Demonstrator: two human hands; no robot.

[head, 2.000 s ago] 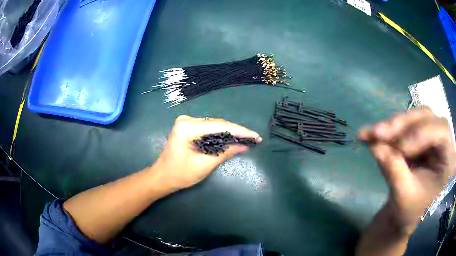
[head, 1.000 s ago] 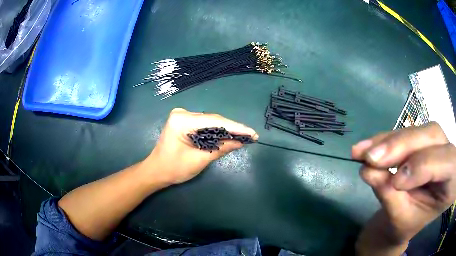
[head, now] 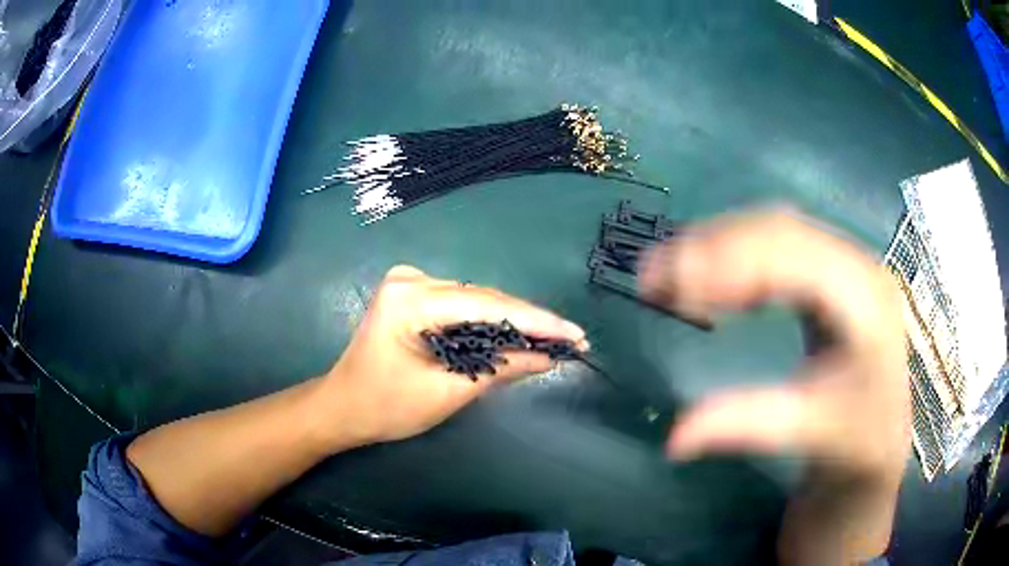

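Observation:
My left hand (head: 404,365) is closed around a thick fistful of bunched black rods (head: 470,346), their round ends showing. A single black rod sticks out between its thumb and forefinger, and a thin black lead (head: 620,381) runs from it to the lower right. My right hand (head: 797,343) is blurred, thumb and fingers wide apart, with nothing visible in it. Its fingers cover the right part of a loose pile of black rods (head: 631,249) on the green mat.
A bundle of black lead wires (head: 487,153) with white tips and brassy ends lies beyond my hands. A blue tray (head: 166,221) is at left, beside a clear bag (head: 77,66). The ladder-like taped sheet (head: 952,299) lies at right. Yellow tape (head: 907,77) marks the mat.
My right hand held a thin lead stretched from my left hand; it has let go, opened and moved left over the rod pile. My left hand still holds its bunch.

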